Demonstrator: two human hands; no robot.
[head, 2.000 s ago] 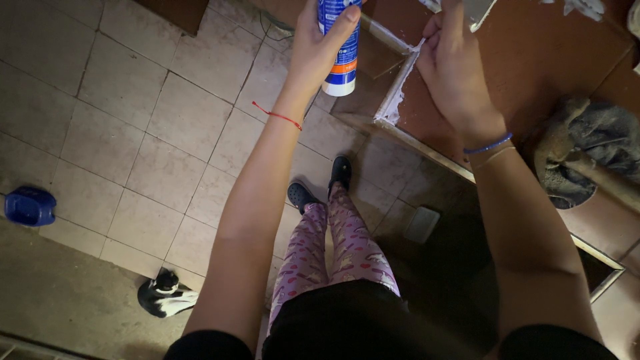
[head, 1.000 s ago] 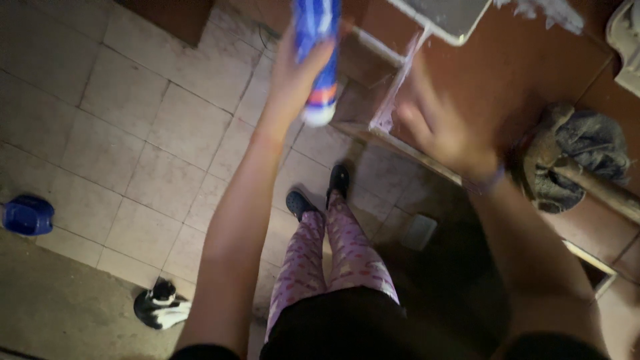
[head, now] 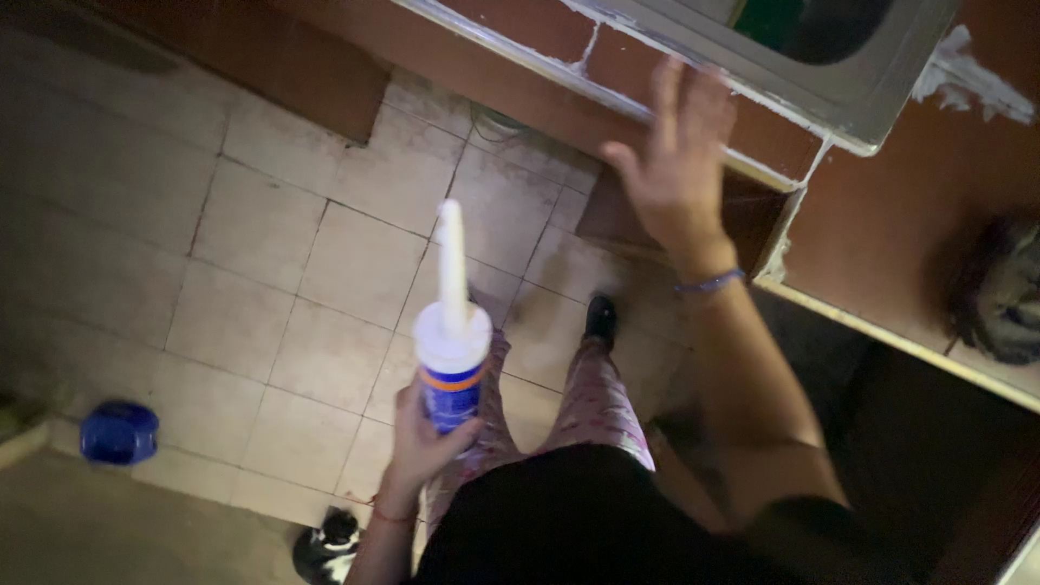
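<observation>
My left hand [head: 431, 443] is closed around a blue sealant cartridge [head: 452, 390] with an orange band, a white cap and a long white nozzle pointing away from me. My right hand [head: 682, 154] is empty, fingers extended, over the front edge of the red-tiled counter [head: 634, 73]; whether it touches the tiles is unclear. White sealant [head: 587, 47] fills the tile joints beside my right hand and lines the rim of the metal sink [head: 845, 101]. A white smear [head: 967, 81] lies on the counter to the right of the sink.
A gray cloth bundle [head: 1003, 288] rests on the counter at the right. A dark opening [head: 861, 366] lies under the counter edge. On the tiled floor are a blue plastic container [head: 119, 432] and a black and white cat [head: 329, 544] near my left forearm.
My left hand has brought the cartridge from beside the counter down close to my body, nozzle now in sight. My right hand has moved along the counter edge to the sink front. The view has shifted.
</observation>
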